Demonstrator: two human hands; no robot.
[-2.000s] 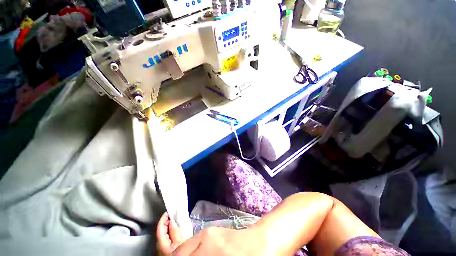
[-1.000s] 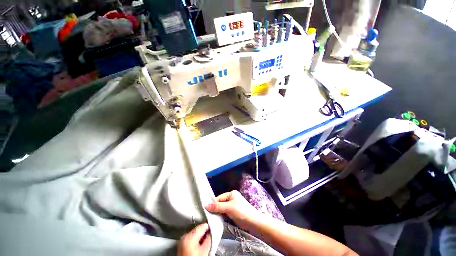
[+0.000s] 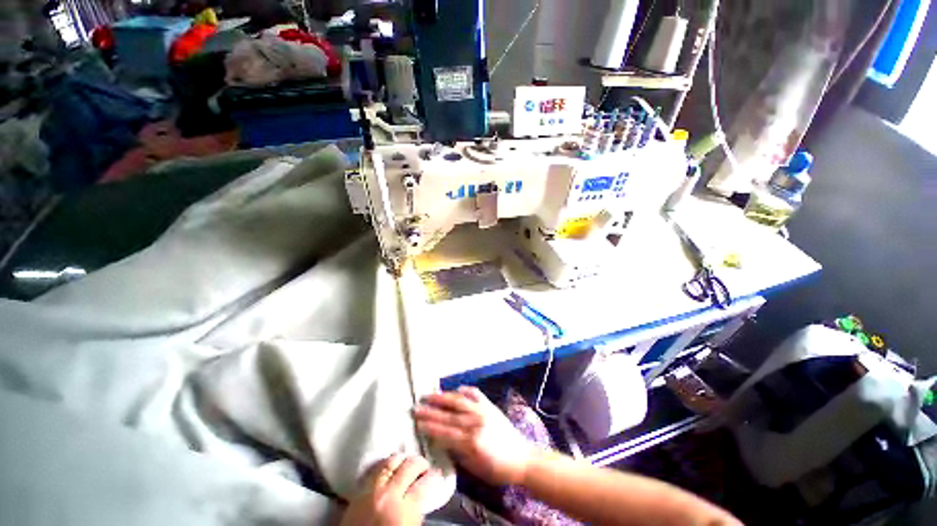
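Note:
The pale grey fabric [image 3: 277,380] lies heaped left of the sewing machine [image 3: 483,190] and hangs off the table's front edge. Its narrow seam edge [image 3: 404,339] runs from the needle area [image 3: 399,265] down to my hands. My right hand [image 3: 475,434] lies on the seam edge with its fingers extended. My left hand [image 3: 396,493], cut off by the bottom edge, rests on the fabric just below; its fingers are bent, and whether it grips the cloth cannot be told.
Blue snips [image 3: 534,313] on a cord and black-handled scissors [image 3: 707,288] lie on the white table [image 3: 637,298]. A bottle with a blue cap [image 3: 778,195] stands at the back right. Thread cones [image 3: 666,43] stand behind the machine. Pale cloth [image 3: 796,396] is piled at lower right.
The view has swung up and left. My right hand has gone from pinching the seam edge to lying on it with fingers extended. My left hand has come up onto the cloth.

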